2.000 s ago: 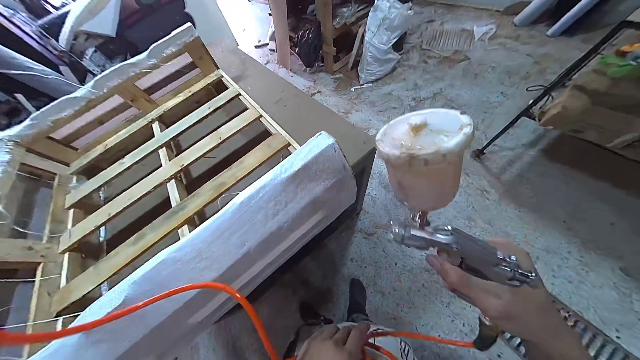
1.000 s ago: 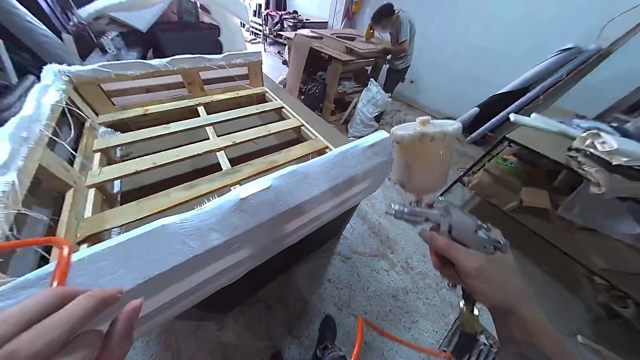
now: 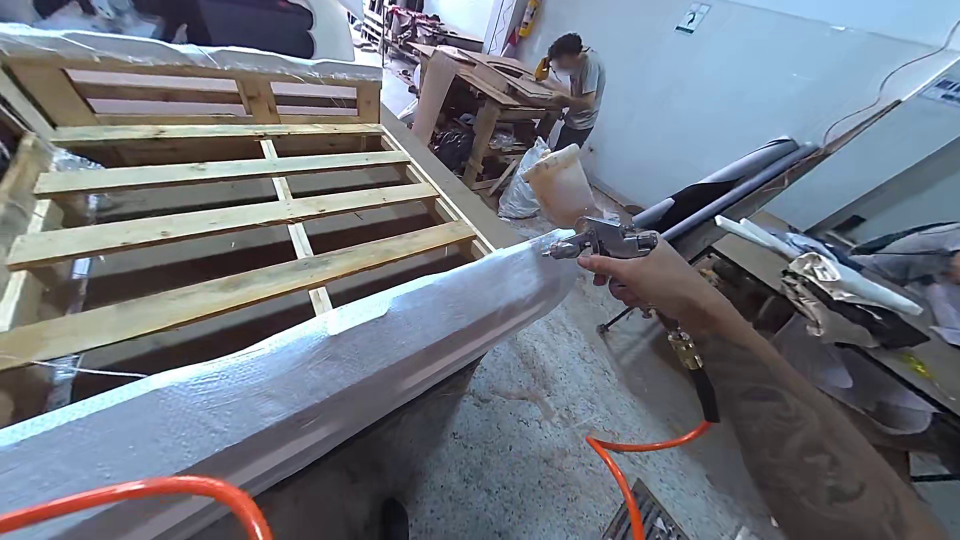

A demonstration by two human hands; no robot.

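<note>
My right hand (image 3: 645, 277) is closed around a metal spray gun (image 3: 604, 238), whose nozzle points left over the end of a white padded rail (image 3: 360, 337). A gravity cup (image 3: 561, 184) with a stained whitish wall sits tilted on the gun. From the gun's handle an orange air hose (image 3: 624, 448) hangs by a brass fitting (image 3: 684, 349). The rail is the near edge of a furniture frame with wooden slats (image 3: 225, 221). My left hand is out of view; a loop of the orange hose crosses the lower left.
Behind the frame a person (image 3: 585, 86) bends over a wooden workbench (image 3: 495, 82). A white plastic sack (image 3: 523, 184) stands beside it. At the right are fabric rolls (image 3: 735, 184) and a low table with folded cloth (image 3: 814, 289). A metal grate (image 3: 645, 517) lies on the speckled floor.
My right hand has brought the spray gun up to the far end of the padded rail. My left hand, seen at the lower left one second ago, has left the view.
</note>
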